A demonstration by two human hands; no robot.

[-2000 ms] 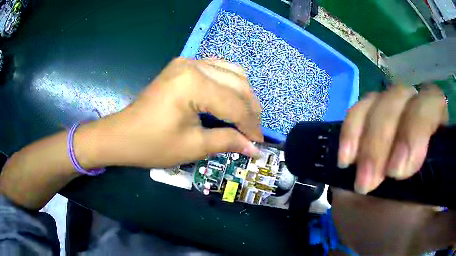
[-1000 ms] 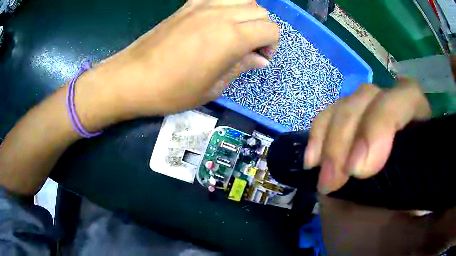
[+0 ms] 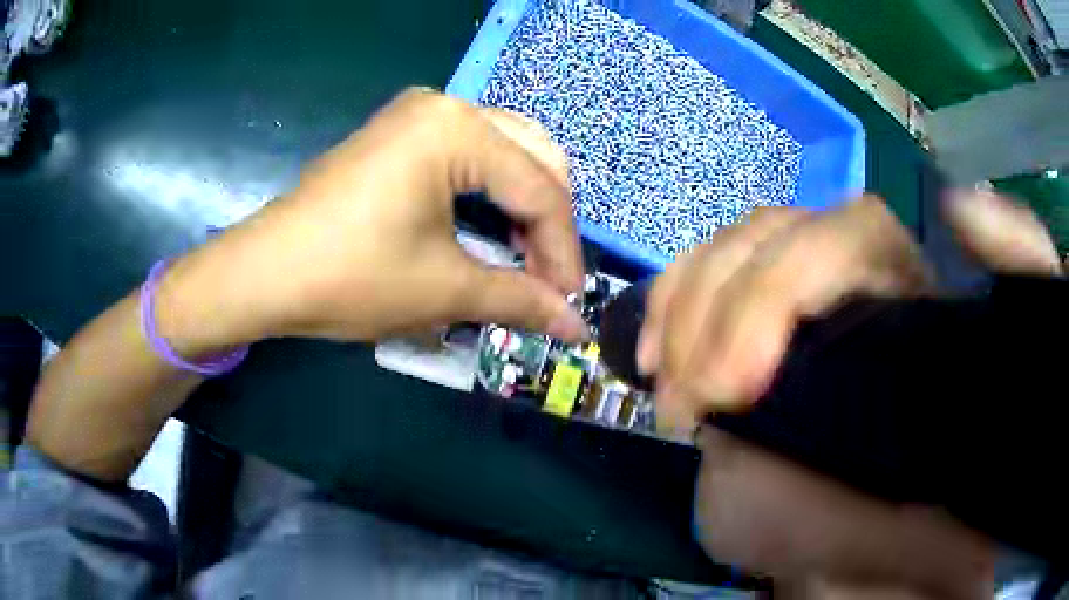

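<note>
A green circuit board (image 3: 506,361) with a yellow block (image 3: 564,387) and metal contacts lies on the off-white fixture (image 3: 428,361). My left hand (image 3: 410,234) is over it, thumb and forefinger tips close together at the board's upper edge; whether a screw is between them I cannot tell. My right hand (image 3: 774,305), blurred, is wrapped around the thick black electric screwdriver (image 3: 891,399), which points left. Its tip end is over the right part of the board, beside my left fingertips. The two hands and the screwdriver hide much of the work.
A blue bin (image 3: 835,147) full of tiny silver screws (image 3: 656,129) stands just behind the work on the dark green bench (image 3: 469,481). White and metallic units (image 3: 14,117) lie at the far left edge. A brighter green surface (image 3: 938,29) is at the upper right.
My left hand has come down from over the screw bin to the circuit board. My right hand and the screwdriver have shifted slightly, staying over the board's right side.
</note>
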